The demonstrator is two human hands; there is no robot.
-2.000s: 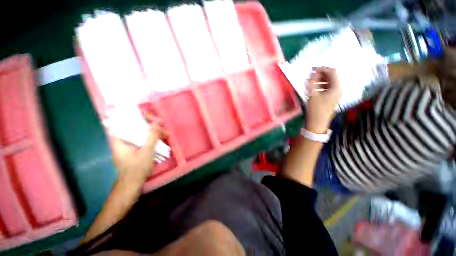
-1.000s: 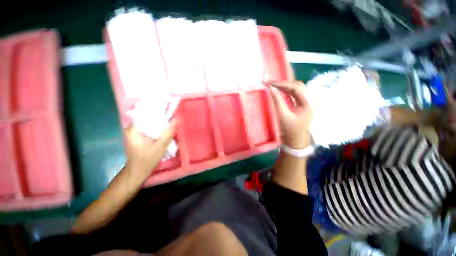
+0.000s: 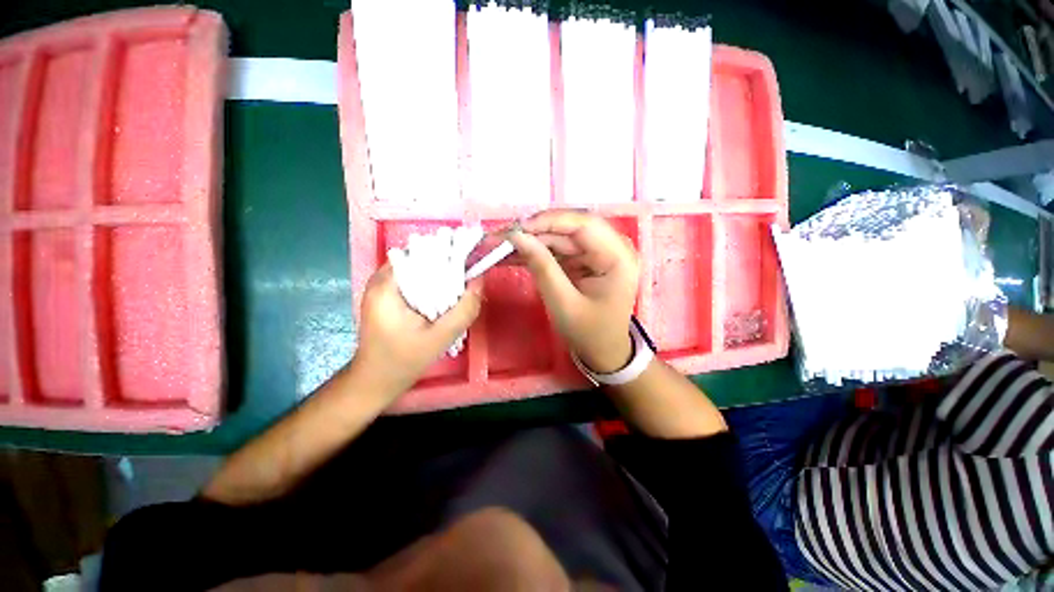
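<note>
My left hand [image 3: 399, 330] holds a fanned bundle of white tubes [image 3: 430, 272] over the near left pockets of the pink-red foam tray [image 3: 566, 212]. My right hand [image 3: 584, 278] is just right of it, with thumb and fingertips pinched at the upper end of one white tube [image 3: 490, 259] that slants out of the bundle. Any small part between the fingertips is too small to tell. White tubes [image 3: 509, 110] with dark tips fill four far pockets. Small greyish fittings [image 3: 746, 327] lie in the near right pocket.
A second foam tray [image 3: 210, 220] lies at the left. A clear plastic bag of white tubes [image 3: 884, 289] lies right of the tray. A person in a striped top [image 3: 925, 486] is at the lower right, an arm by the bag. A white stripe [image 3: 283, 80] crosses the green bench.
My right hand has moved left from the bag side, past the tray's right pockets, to the bundle in my left hand. The view has shifted and become sharper.
</note>
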